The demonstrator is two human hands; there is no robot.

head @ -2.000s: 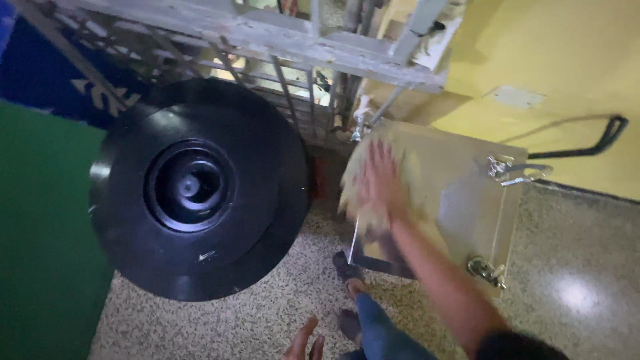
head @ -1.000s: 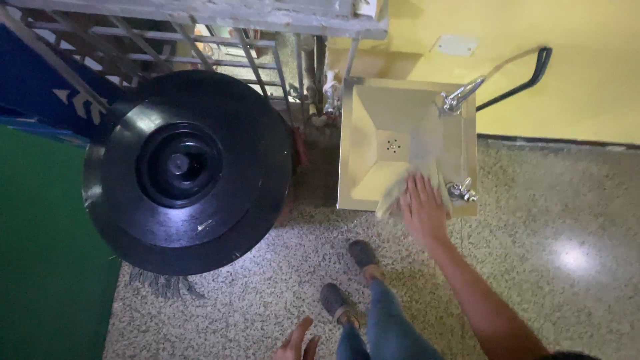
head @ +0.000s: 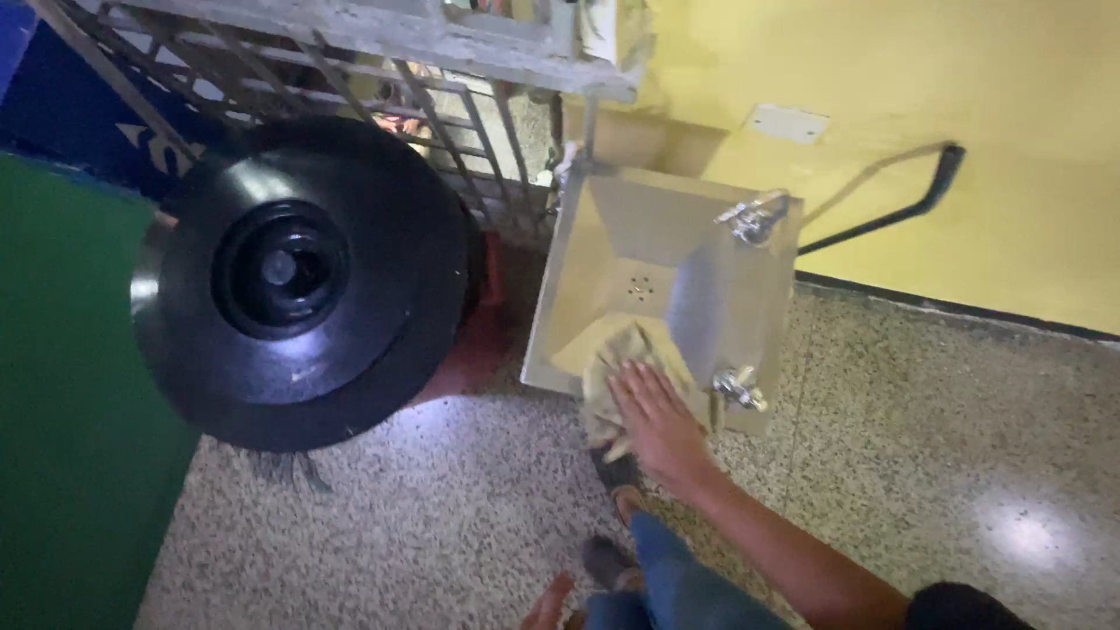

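Note:
My right hand (head: 661,424) presses flat on a pale yellowish cloth (head: 604,394), which lies over the near rim of a square stainless-steel basin (head: 604,219) and hangs over its edge. The basin has a drain with small holes in its middle. One chrome tap (head: 754,219) stands at its far right corner, and a second chrome fitting (head: 740,388) is just right of the cloth. Low in the view, my left hand (head: 549,604) shows only in part, with fingers apart, touching nothing visible.
A large round black plastic lid (head: 394,262) tops a container left of the basin. Behind are metal bars (head: 437,122) and a ledge (head: 385,39). A black bent bar (head: 884,217) juts out by the yellow wall (head: 1006,227). My shoes stand on the speckled floor (head: 437,525).
My right hand and the cloth have moved from the basin's far left part to its near right corner, then left along the near rim. My left hand remains low in view.

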